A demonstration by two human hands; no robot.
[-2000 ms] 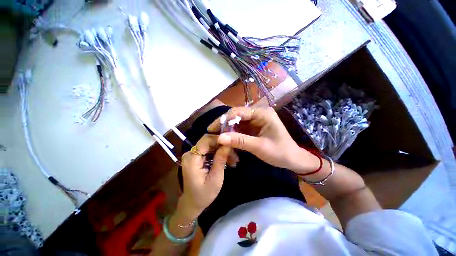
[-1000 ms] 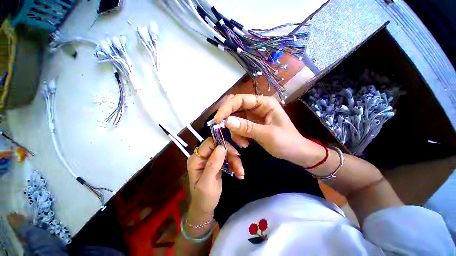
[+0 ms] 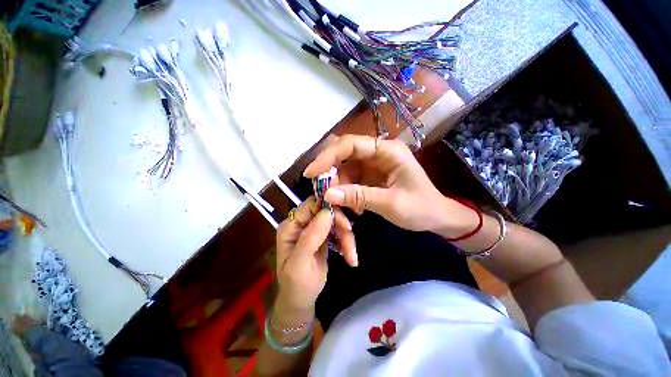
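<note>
My left hand (image 3: 303,247), with a yellow ring and a pale bangle, pinches thin coloured wire leads (image 3: 321,193) between thumb and fingers. My right hand (image 3: 386,188), with a red cord bracelet, holds a small white connector housing (image 3: 328,174) at the top of these leads with thumb and fingertips. Both hands are over my lap at the table edge, close together. The fingers hide part of the leads, and I cannot tell which cable they belong to. White sheathed cables (image 3: 261,204) reach past the table edge just left of the hands.
A cable bundle (image 3: 346,55) with loose leads lies at the back. Harnesses with white connectors (image 3: 158,62) and loose housings (image 3: 147,143) lie on the white table (image 3: 213,158). A cardboard box (image 3: 596,147) at right holds harnesses (image 3: 519,158). A red stool (image 3: 228,324) stands below; another person's sleeve shows lower left.
The view has shifted, bringing in the basket at upper left. The hands have turned the piece so that the coloured leads and white housing show between the fingertips.
</note>
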